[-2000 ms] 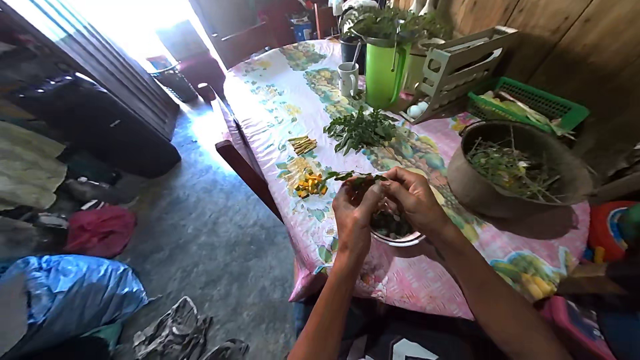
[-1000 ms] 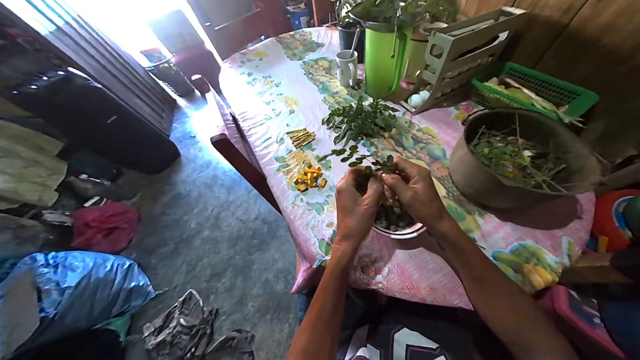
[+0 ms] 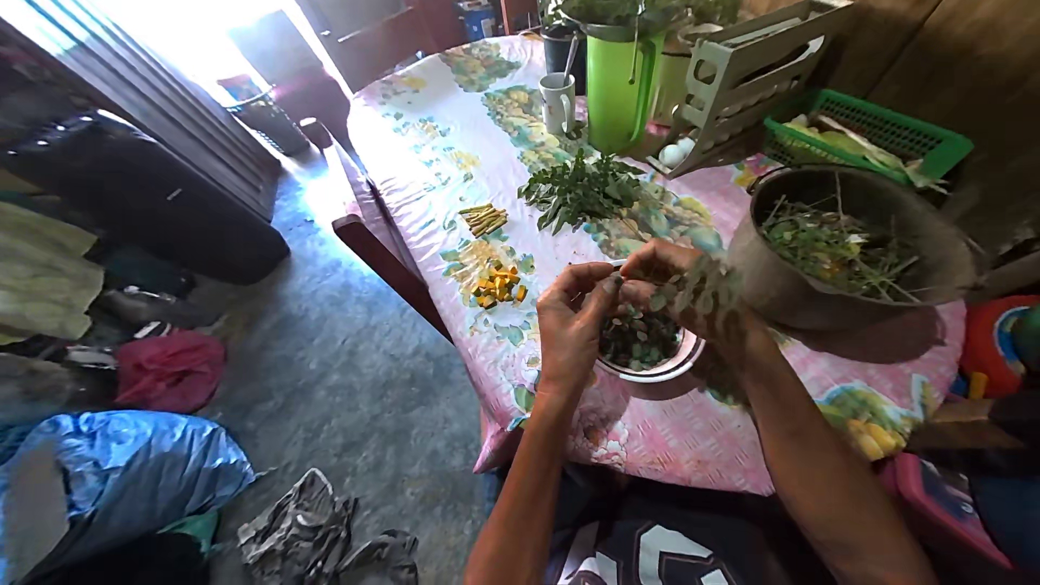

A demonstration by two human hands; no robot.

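My left hand [image 3: 575, 313] pinches small green leaves between thumb and fingers, over the left rim of a white enamel bowl [image 3: 686, 363] with a dark edge. Small loose leaves [image 3: 642, 340] fill the bowl. My right hand [image 3: 678, 280] grips a leafy green sprig [image 3: 708, 291], blurred, that hangs over its wrist; its fingertips meet those of my left hand. Beyond the hands lies a heap of leafy green stems [image 3: 581, 191]. Left of it are short cut green stalks [image 3: 483, 219], and nearer me, diced orange vegetable pieces [image 3: 497, 286] beside a pale shredded heap [image 3: 479, 258].
A large metal pot [image 3: 780, 276] of plant scraps stands right, before a green plastic basket [image 3: 946, 154]. Behind the hands are a light green pitcher [image 3: 613, 89], a white mug [image 3: 557, 104], a slatted crate [image 3: 756, 77] and eggs [image 3: 673, 154]. A chair [image 3: 390, 272] is at the table's left edge.
The leafy sprig, on the far side of the fingers one second ago, now hangs over my right wrist. Both hands remain above the bowl, fingertips together.
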